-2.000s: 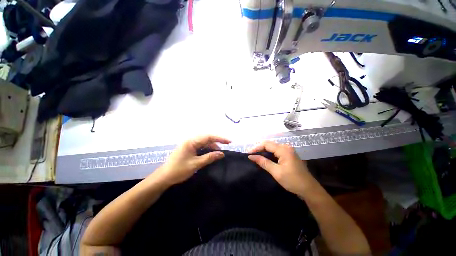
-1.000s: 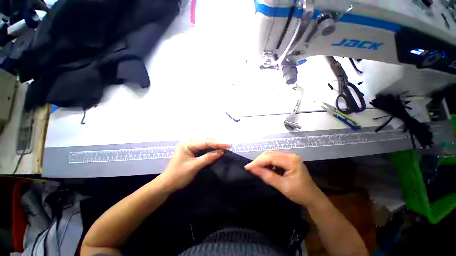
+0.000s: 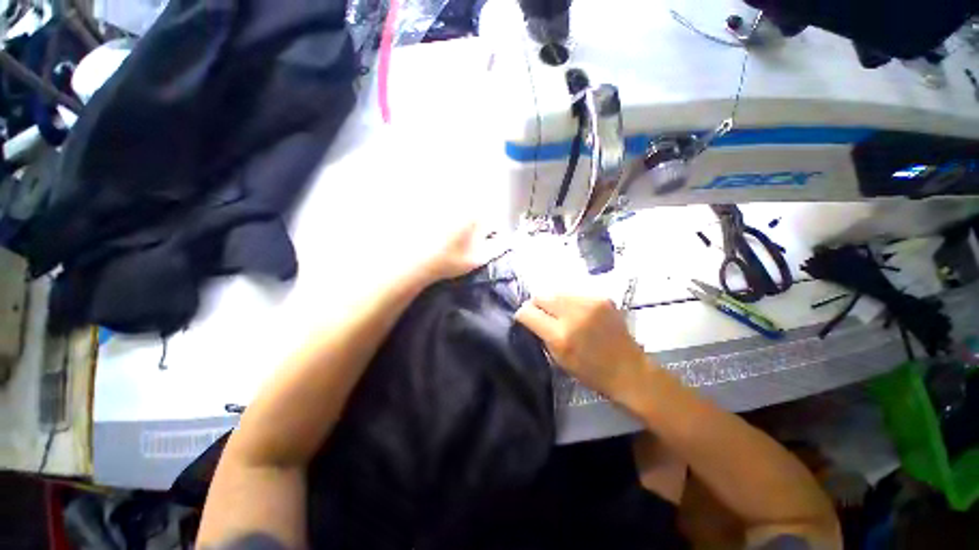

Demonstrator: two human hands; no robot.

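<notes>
A black garment piece [image 3: 440, 376] runs from the lap up over the table edge to the needle area of the white sewing machine [image 3: 687, 161]. My left hand [image 3: 462, 256] lies at the cloth's upper left edge, close to the needle area; its fingertips are washed out by the lamp. My right hand [image 3: 580, 331] pinches the cloth's right edge, a little in front of the needle area. The presser foot and needle are lost in glare, so I cannot tell whether the cloth is under the foot.
A black garment pile [image 3: 204, 161] lies at the left. Scissors [image 3: 751, 263], thread snips [image 3: 739, 309] and a bunch of black strips [image 3: 886, 290] lie at the right. The ruler-marked edge [image 3: 709, 371] runs along the front. A green basket [image 3: 923, 430] stands lower right.
Both hands have moved up from the table's front edge to the needle area, bringing the black cloth with them onto the table. The view has shifted, showing more of the machine's top.
</notes>
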